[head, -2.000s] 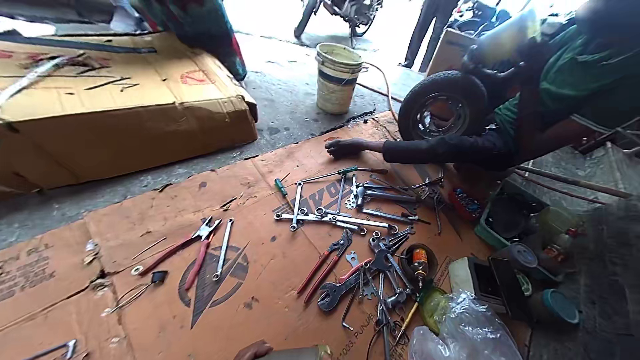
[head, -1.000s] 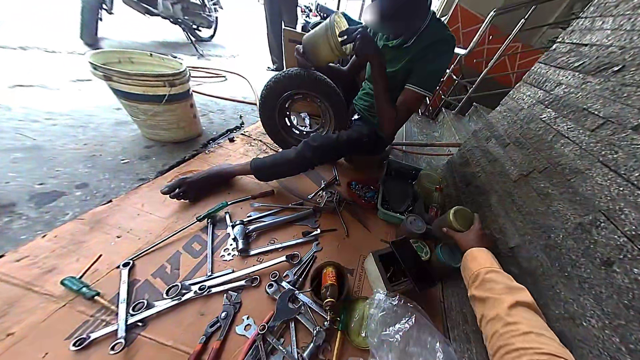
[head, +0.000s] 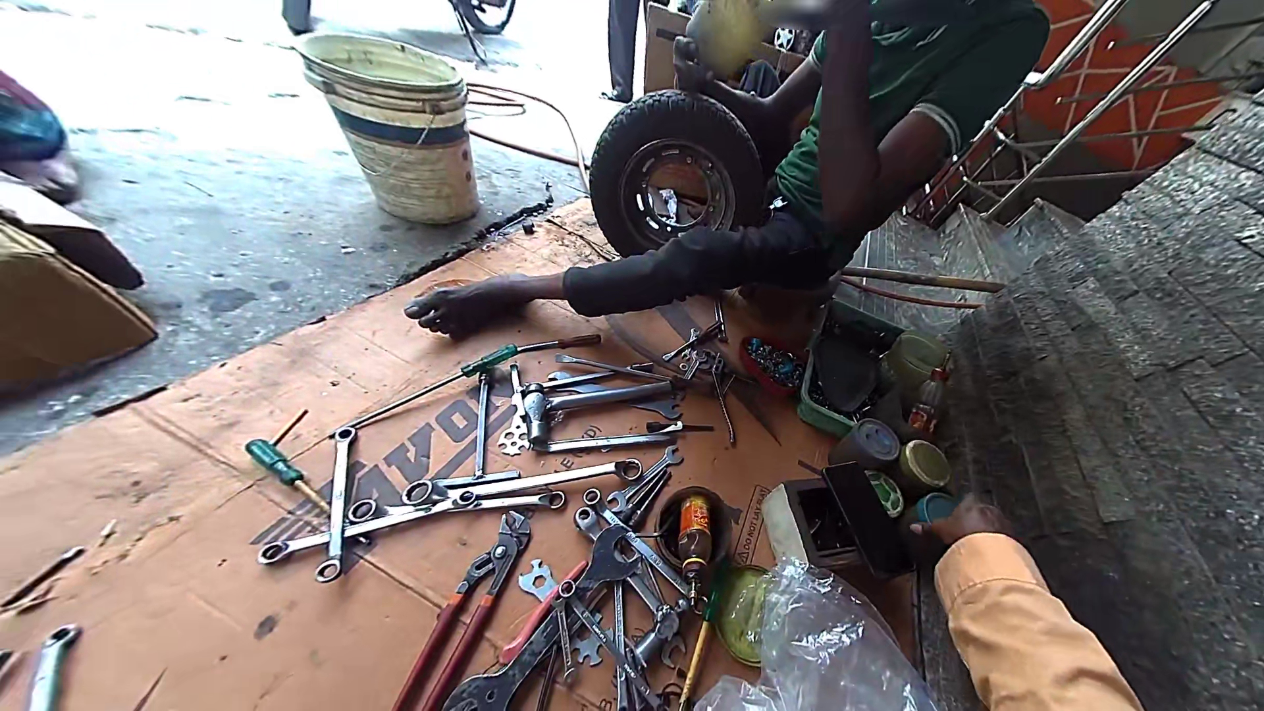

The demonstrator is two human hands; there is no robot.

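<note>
My right hand (head: 973, 521), in an orange sleeve, reaches in from the right with its fingers at a small jar with a teal lid (head: 934, 508); whether it grips the jar is unclear. A yellowish-lidded jar (head: 925, 464) stands just beyond, beside a grey-lidded jar (head: 869, 444). An open box (head: 790, 523) with a dark lid is left of my hand. My left hand is out of view. On the cardboard sheet lie ring spanners (head: 341, 504), a ball-peen hammer (head: 536, 415), red-handled pliers (head: 474, 612), a green-handled screwdriver (head: 272, 460) and a brown bottle (head: 694, 533).
A person in a green shirt (head: 889, 89) sits across, one bare foot on the cardboard beside a wheel with its tyre (head: 681, 178). A bucket (head: 405, 128) stands behind. A green tray (head: 825, 415), a clear plastic bag (head: 820, 642) and stone steps (head: 1136, 395) are at the right.
My right hand was at the yellowish-lidded jar one second ago; now it is at the teal-lidded jar, nearer me. The view swung right from the first frame, where a hand showed at the bottom edge.
</note>
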